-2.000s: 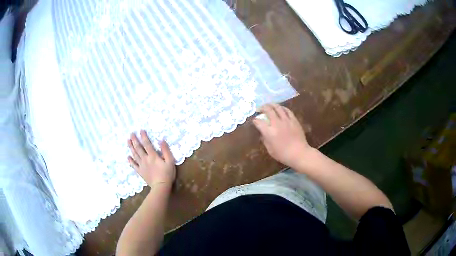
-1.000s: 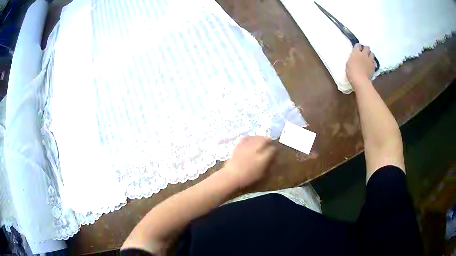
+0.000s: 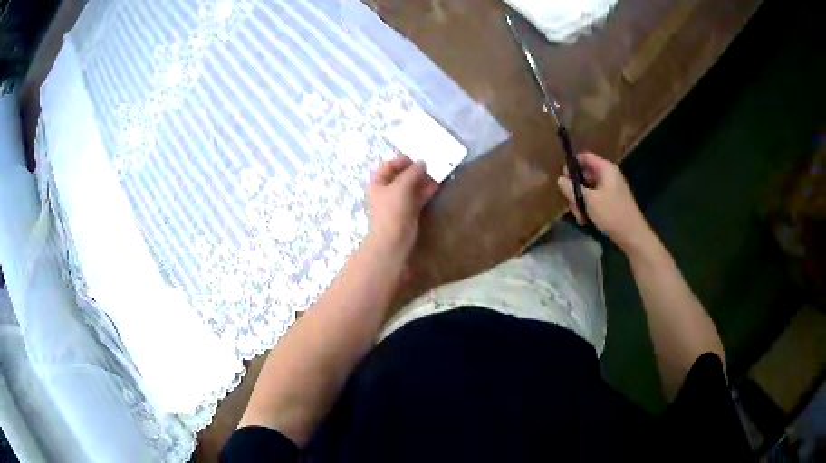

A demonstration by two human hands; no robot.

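Observation:
The striped lace fabric (image 3: 226,136) lies flat on the brown table, its scalloped edge towards me. A small white paper card (image 3: 433,145) lies over the fabric's near right corner. My left hand (image 3: 398,194) holds the card's near left edge between thumb and fingers. My right hand (image 3: 605,194) holds the fabric shears (image 3: 563,136) by the black handles, right of the fabric, over the table's edge. The blades point away from me and look closed.
The fabric roll (image 3: 54,353) lies at the left with loose folds beside it. The white lay (image 3: 566,14) shows at the top. A yellowish-brown ruler (image 3: 666,41) lies near the table edge. The green floor (image 3: 725,163) is at the right.
My right hand has lifted the shears off the lay and brought them nearer to me. My left hand has taken the card, which now lies over the fabric corner.

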